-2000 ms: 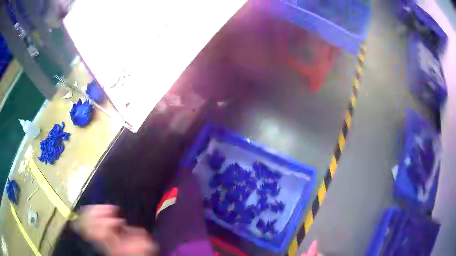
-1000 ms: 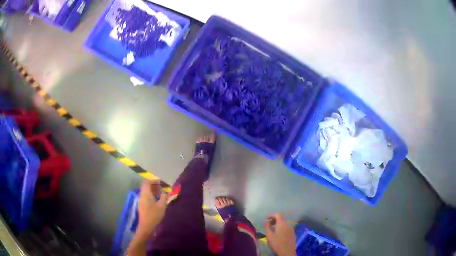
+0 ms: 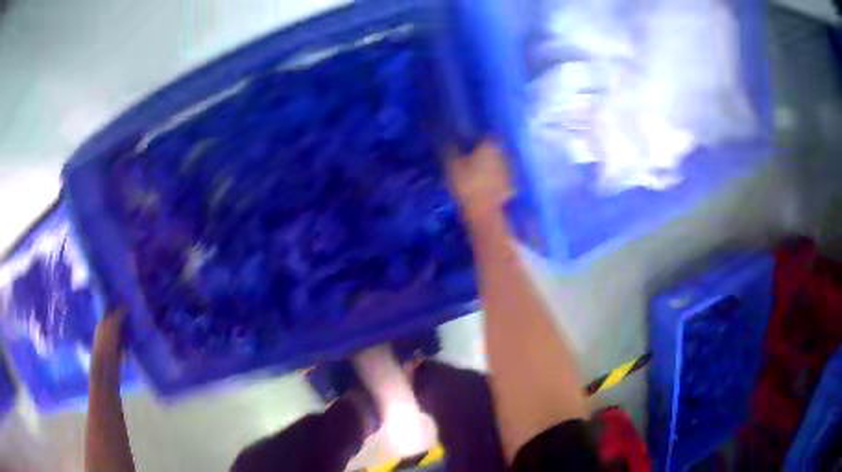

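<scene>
A large blue tote full of dark blue spiky pieces fills the left and middle of the view. My left hand is at its lower left edge; the fingers are mostly hidden behind the rim. My right hand grips its right rim, beside the neighbouring tote. The picture is blurred, and I cannot tell whether the tote is off the floor.
A blue tote with a crumpled white liner adjoins on the right. Another white-lined tote is at far left. A smaller blue tote and a red stool are at lower right. Yellow-black floor tape shows near my legs.
My hands have moved from above my legs to the sides of the large tote and taken hold of it. The tote now looks much closer and larger. The view has turned.
</scene>
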